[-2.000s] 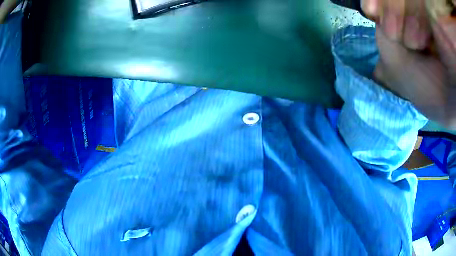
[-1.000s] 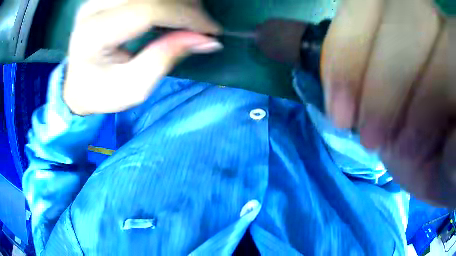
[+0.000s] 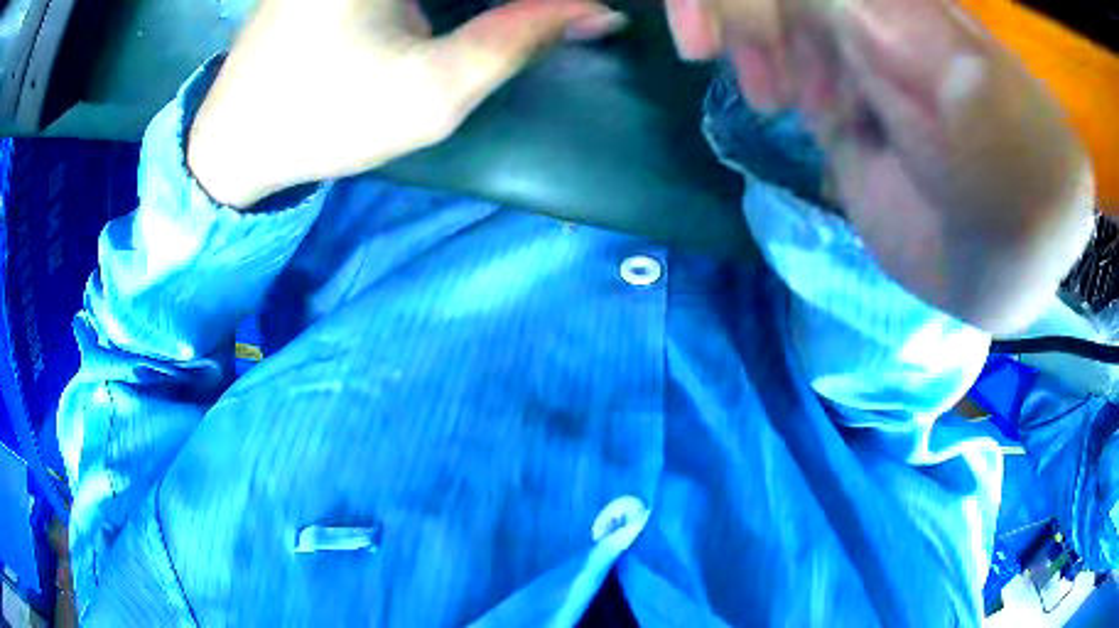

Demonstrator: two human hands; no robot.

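My left hand is at the upper left, palm side partly showing, with the thumb stretched right. Its fingers are cut off by the top edge. A dark patch shows between thumb and fingers; whether it is a held part cannot be told. My right hand is blurred at the upper right, fingertips toward the left hand, a gap between the two. The orange body of the electric screwdriver lies against the right hand and is cut off by the frame edge. Its black nose and tip are not visible.
The green mat ends in front of the blue striped coat. Blue printed boxes stand below at the left. A black cable runs at the right edge, above more blue boxes.
The right hand has moved up and turned, bringing the orange body into view. The black nose and thin bit have gone out of sight. The left hand has moved slightly up and right.
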